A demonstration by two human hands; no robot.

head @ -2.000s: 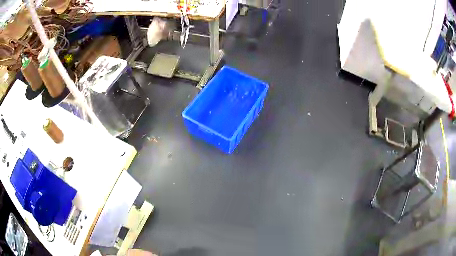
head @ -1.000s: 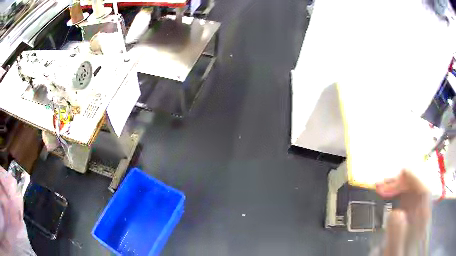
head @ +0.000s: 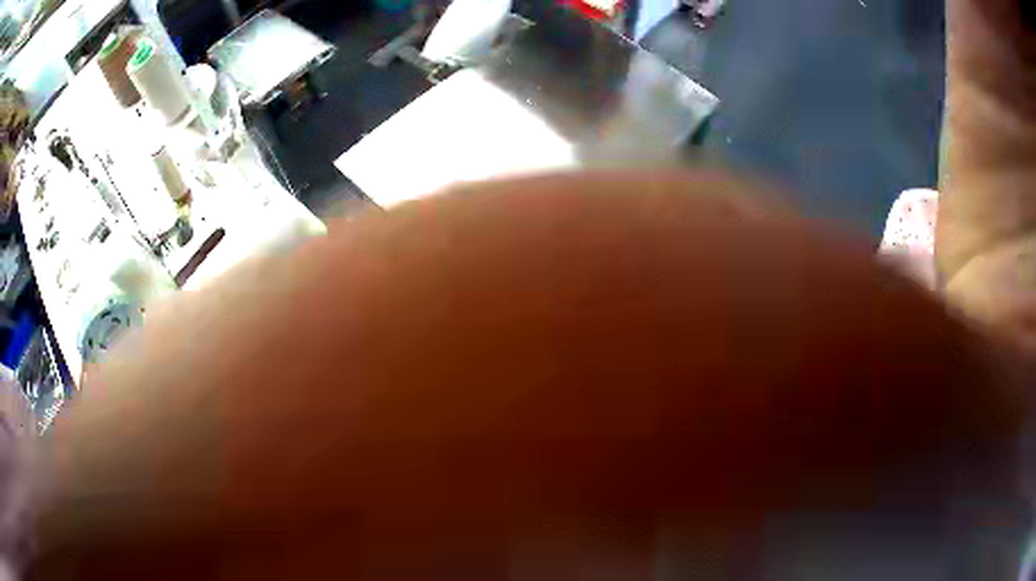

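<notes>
A large, blurred skin-coloured shape, which seems to be my right hand (head: 591, 375), is very close to the camera and covers most of the lower picture. It joins a sharper, creased skin area at the right edge. Its fingers cannot be told apart, and whether it holds anything is hidden. My left hand cannot be made out. No bag panel shows.
A white sewing machine with a round handwheel (head: 110, 330) stands on a white table at left, beside thread cones (head: 163, 82). A pale flat surface (head: 460, 136) lies beyond the hand. Grey floor (head: 835, 102) shows at upper right. A pale pink speckled patch (head: 912, 225) is at right.
The view has turned and the blue crate has left it. The hand, seen at lower right a second ago, now seems to be close before the camera, blocking much of the scene.
</notes>
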